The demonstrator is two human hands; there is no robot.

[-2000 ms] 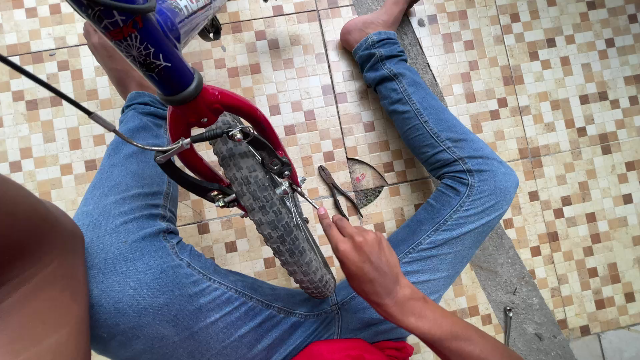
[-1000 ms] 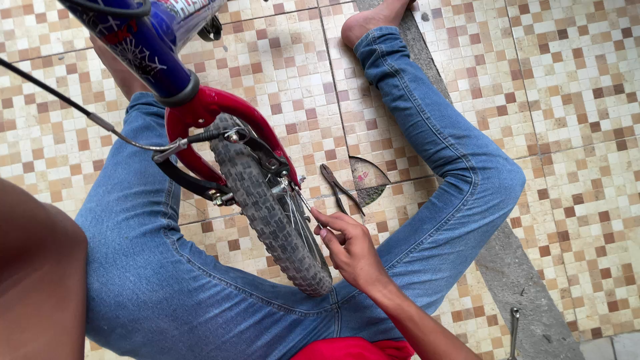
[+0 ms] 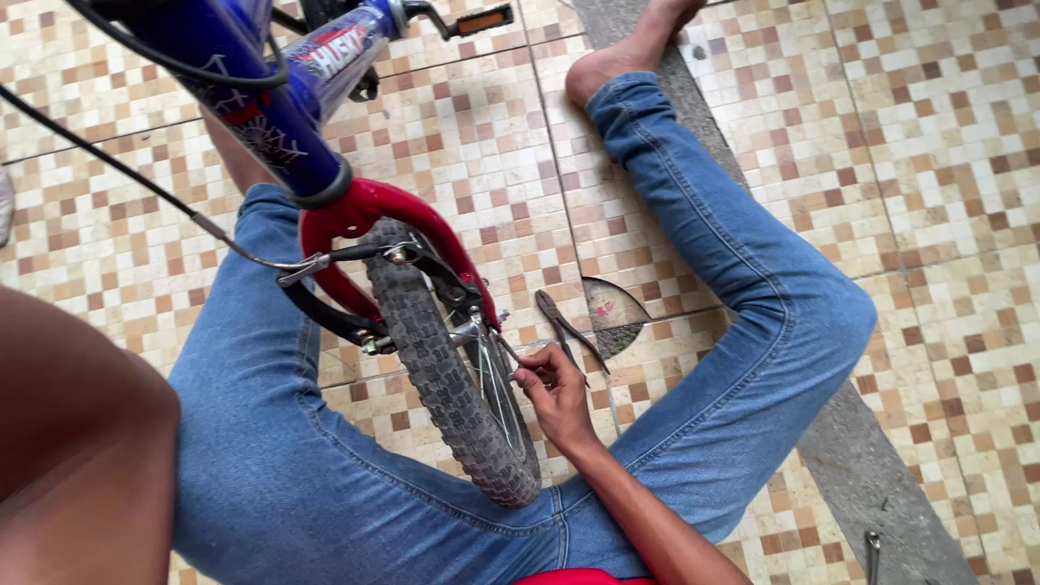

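Observation:
A bicycle's front wheel (image 3: 455, 382) with a knobby tyre stands between my legs, in a red fork (image 3: 431, 215) with a black-armed rim brake (image 3: 443, 276). Right of the wheel, my right hand (image 3: 556, 394) pinches a thin metal tool (image 3: 507, 348) between thumb and fingers. The tool's far end reaches the lower end of the fork's right leg; its tip is too small to make out. Pliers (image 3: 561, 321) lie on the tiles just beyond my fingers. An arm fills the left edge, close to the camera; my left hand is outside the view.
The blue bicycle frame (image 3: 284, 122) and a pedal (image 3: 481, 20) extend toward the top. A brake cable (image 3: 106, 158) crosses the upper left. A round cover (image 3: 613, 313) is set in the tiles by the pliers. A metal wrench (image 3: 873, 556) lies at the lower right.
My right hand has changed its grip, from an extended finger at the tool to fingers curled around it. It stays beside the wheel's right side.

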